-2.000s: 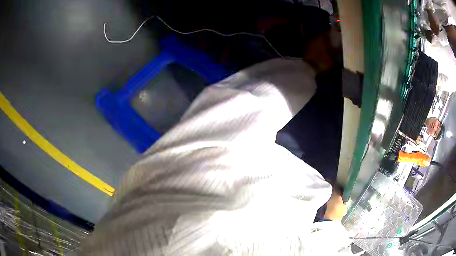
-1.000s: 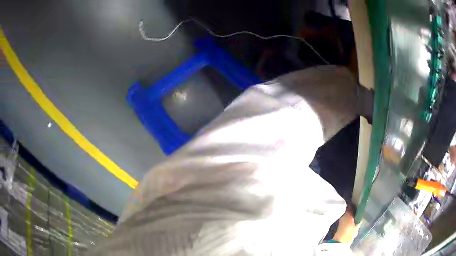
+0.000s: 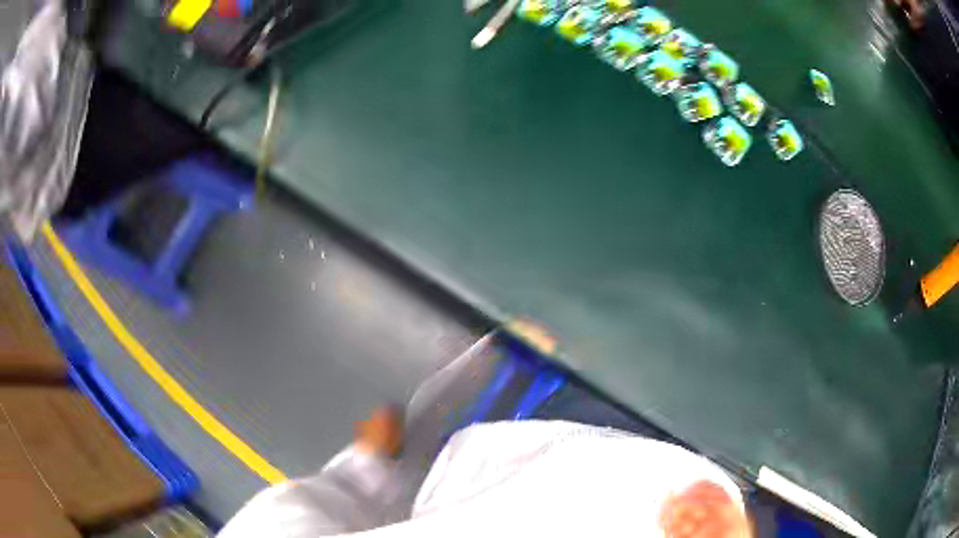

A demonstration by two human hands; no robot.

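Note:
Small circuit boards (image 3: 728, 140) with teal edges and yellow-green patches lie in rows on the dark green bench (image 3: 473, 200) at the top. One board (image 3: 822, 87) lies apart to their right. A round grey metal screw tray (image 3: 852, 248) lies at the right. Part of an orange screwdriver (image 3: 940, 277) shows at the right edge. My left hand (image 3: 380, 431) is small and blurred beside the bench, at the end of a pale sleeve. My right hand (image 3: 702, 511) is blurred and partly cut off at the bottom, over the white smock. Neither hand touches the boards; their grips are unclear.
Blue stools (image 3: 174, 236) stand below the bench edge. A yellow line (image 3: 158, 368) crosses the grey floor. Brown boxes (image 3: 47, 431) are at lower left. A white strip (image 3: 810, 502) lies near the bench edge. A blurred skin-coloured patch (image 3: 532, 335) shows at the bench edge.
The view has swung from the floor and my smock to the bench. The boards and screw tray now show clearly, and the screwdriver appears at the right edge. The clear plastic tray is out of view.

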